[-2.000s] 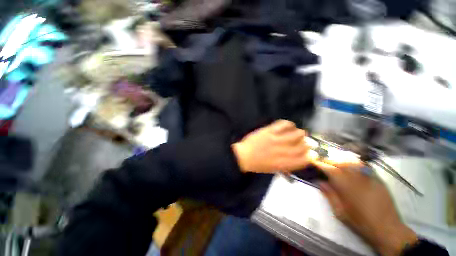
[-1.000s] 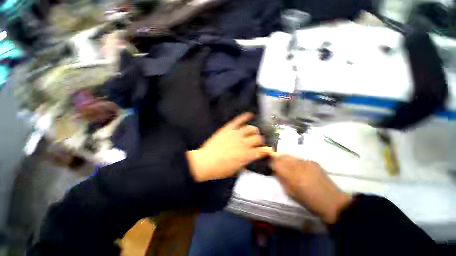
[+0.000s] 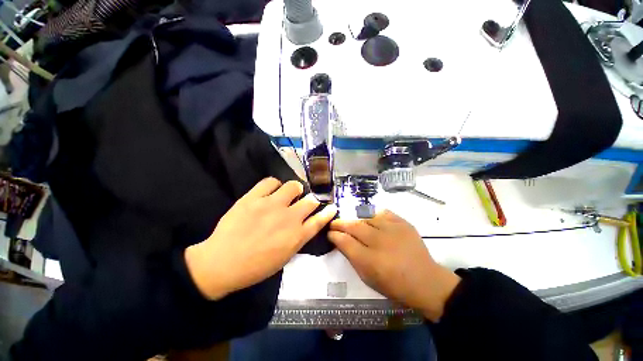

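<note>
A dark garment (image 3: pixel 127 141) lies left of the sewing machine (image 3: pixel 423 99) and reaches under my hands at the needle area. My left hand (image 3: pixel 254 236) lies on the garment with fingers spread toward the needle area, pressing its edge. My right hand (image 3: pixel 388 257) touches the garment's edge from the right with thumb and fingertips, just below the presser area. The fingertips of both hands nearly meet. The needle and presser foot are mostly hidden by the guard and fingers. The tension dial (image 3: pixel 397 175) sits right of the metal take-up guard (image 3: pixel 318 141).
A black cloth band (image 3: pixel 582 106) drapes over the machine arm. Yellow-and-red snips (image 3: pixel 490 202) and a thin metal tool (image 3: pixel 429 197) lie on the bed. Yellow-handled scissors (image 3: pixel 626 243) lie far right. A ruler strip (image 3: pixel 345 315) runs along the front edge. Striped cloth (image 3: pixel 88 21) is at back left.
The view has turned right and come closer to the machine, and is sharper. Both hands remain together at the garment's edge; my left hand now lies flatter on the cloth.
</note>
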